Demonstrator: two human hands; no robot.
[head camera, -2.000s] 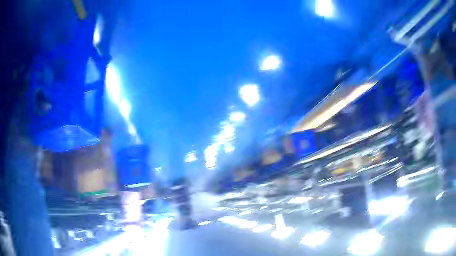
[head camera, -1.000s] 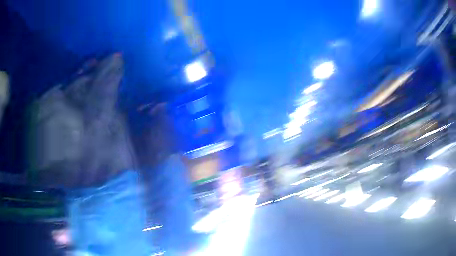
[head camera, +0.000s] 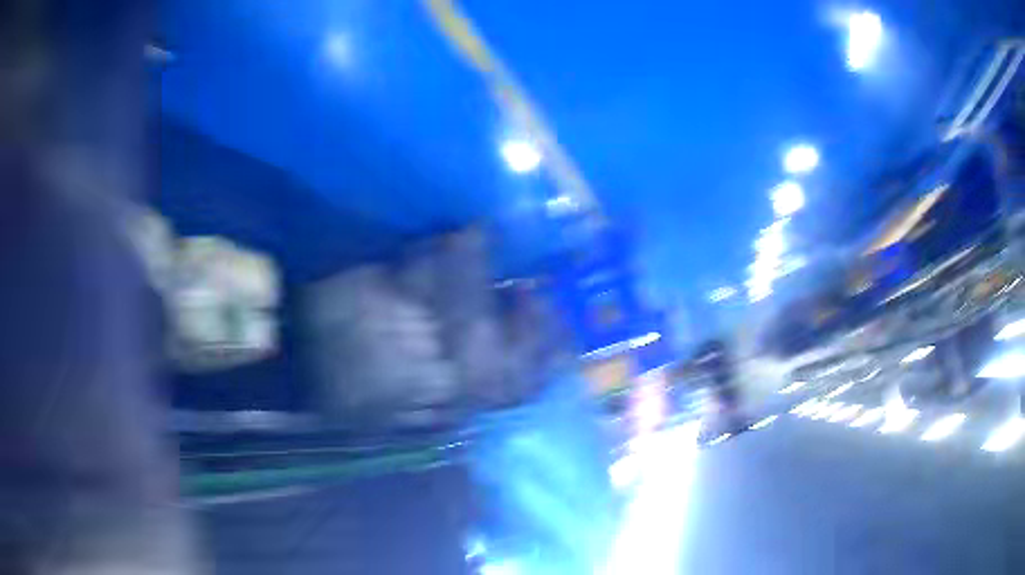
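Neither of my hands is in view. The picture is strongly blurred and seems tilted or upside down. Nearest, a large dark grey-lilac shape (head camera: 84, 337) fills the left edge; I cannot tell what it is. Beside it is a pale whitish block (head camera: 228, 303). Blurred greyish shapes (head camera: 393, 326) stand right of that, above a long green-edged strip (head camera: 326, 466). A bright light-blue shape (head camera: 540, 477) lies at the lower middle.
A glossy blue surface (head camera: 686, 112) with a yellow line (head camera: 489, 67) spans the top. A dark figure, possibly a person (head camera: 717, 382), is small in the distance. Blurred racks or lines of goods (head camera: 888, 292) run along the right. Bright lights (head camera: 944, 427) show at the lower right.
The view has swung so that the yellow line, grey shapes and light-blue shape sit further right. The whitish block and the large dark shape now show more at the left.
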